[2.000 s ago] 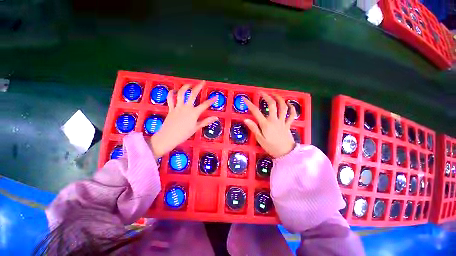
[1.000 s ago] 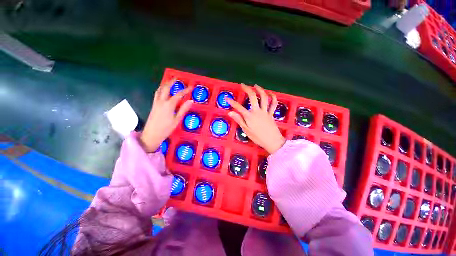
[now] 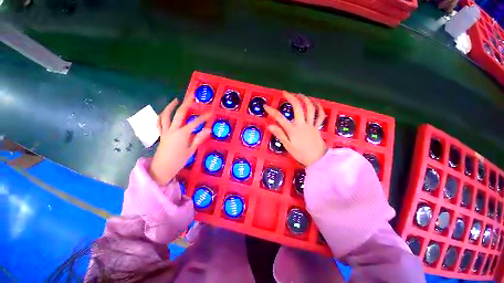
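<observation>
The red foam tray [image 3: 248, 221] lies before me with round watch bodies in its square pockets. Several at the left show bright blue screens, such as this lit watch [image 3: 251, 135]; others are dark with small green or white marks, such as this dark watch [image 3: 272, 178]. One pocket in the front row is empty [image 3: 266, 212]. My left hand [image 3: 179, 138] is spread over the tray's left edge, fingers near a second-row watch. My right hand [image 3: 298, 130] is spread over the back rows, its thumb by a dark watch [image 3: 258, 106]. Neither hand grips anything.
A neighbouring red tray [image 3: 411, 207] with dark and silvery discs is at the right. A white slip [image 3: 145, 126] lies left of the tray. A loose dark disc [image 3: 301, 43] is on the green bench. Red trays [image 3: 365, 8] and a grey strip [image 3: 36, 48] lie farther back.
The view has shifted, so the tray sits farther right. Both hands now hover over other pockets. Two back-row watches near the left that showed full blue are now mostly dark.
</observation>
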